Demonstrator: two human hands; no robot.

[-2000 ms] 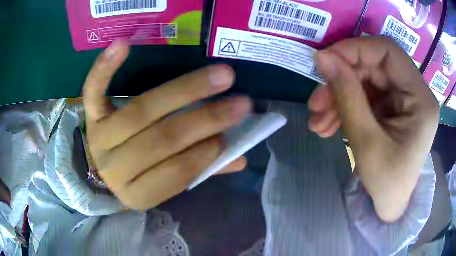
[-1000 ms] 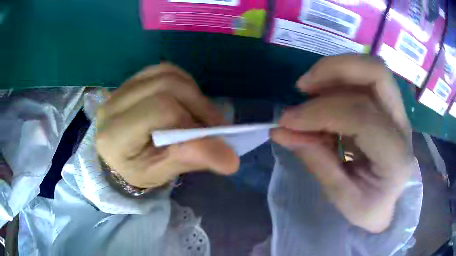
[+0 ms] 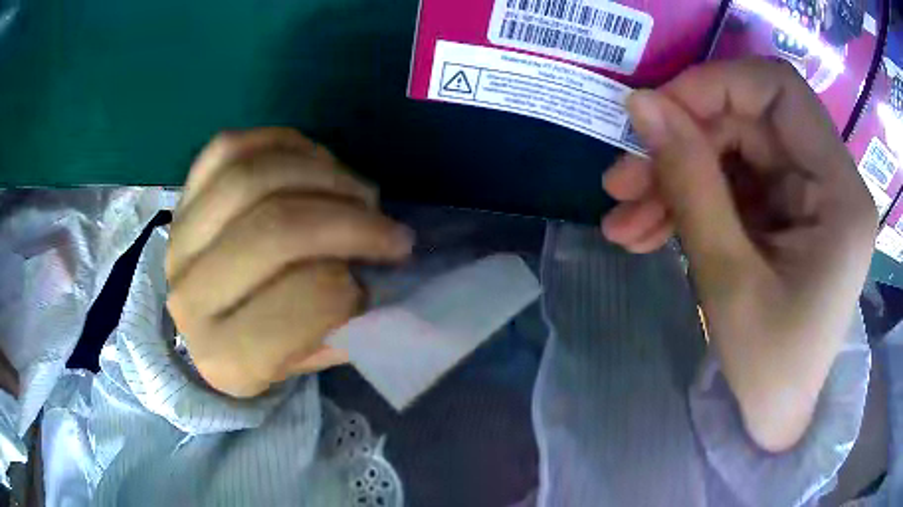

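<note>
My right hand (image 3: 757, 228) holds the right end of a white warning sticker (image 3: 535, 99) between thumb and finger. The sticker lies along the lower edge of a pink smartwatch box (image 3: 475, 22), below its barcode label (image 3: 572, 32). Its right end is partly hidden by my fingertips. My left hand (image 3: 272, 267) is at the lower left, slightly blurred, and holds a pale folded label stack (image 3: 441, 332) between thumb and fingers.
More pink boxes (image 3: 767, 69) stand in a row to the right, partly behind my right hand. The boxes lie on a green bench (image 3: 198, 89). My pale striped smock shows below the bench edge.
My right hand has moved from the label stack up to the box with a sticker. The left hand has dropped back a little with the stack. The box at far left is out of view.
</note>
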